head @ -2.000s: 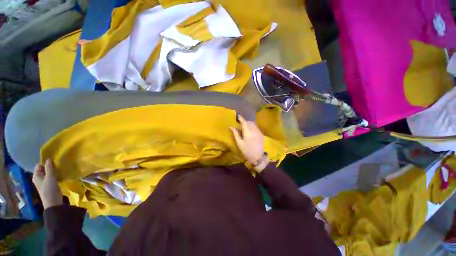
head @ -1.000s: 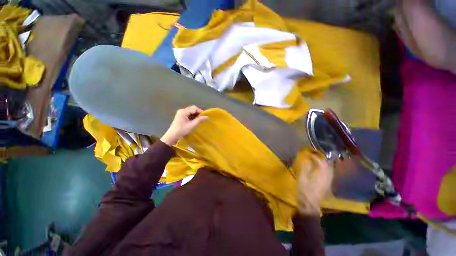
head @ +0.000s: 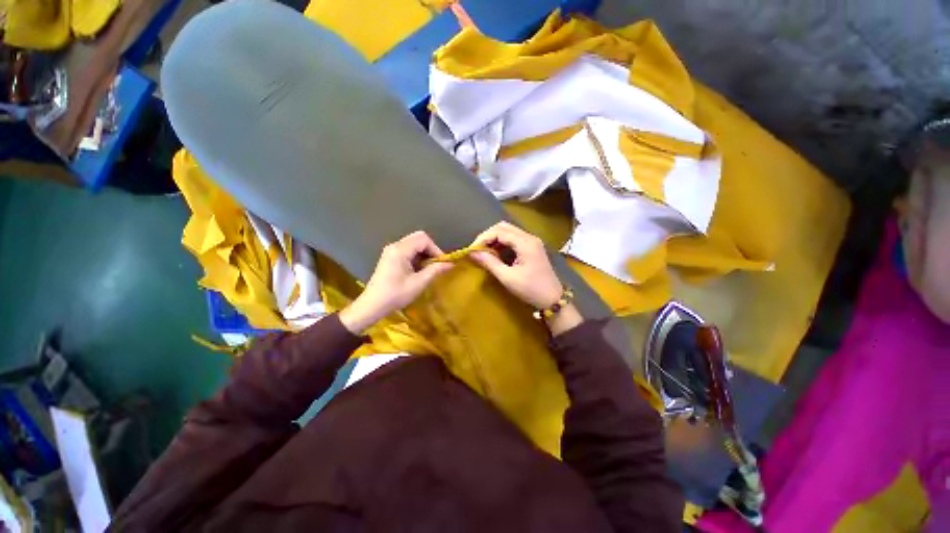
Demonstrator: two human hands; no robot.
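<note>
A mustard-yellow garment piece (head: pixel 484 333) lies over the near edge of the grey padded board (head: pixel 313 125) and hangs towards my body. My left hand (head: pixel 396 279) and my right hand (head: pixel 524 269) pinch its folded upper edge between the fingertips, close together over the board. My right wrist wears a beaded bracelet. The steam iron (head: pixel 688 364), with a red-brown handle, stands on the dark iron rest (head: pixel 745 416) to the right, untouched.
A yellow and white garment (head: pixel 625 156) lies crumpled on the yellow table cover (head: pixel 792 229) behind the board. More yellow cloth (head: pixel 224 250) hangs at the board's left. Another person's arm (head: pixel 929 234) is at the right edge by a magenta cover (head: pixel 875 385).
My right hand has moved left from beside the iron to meet my left hand at the garment's edge. The view has turned, and the iron appears lower.
</note>
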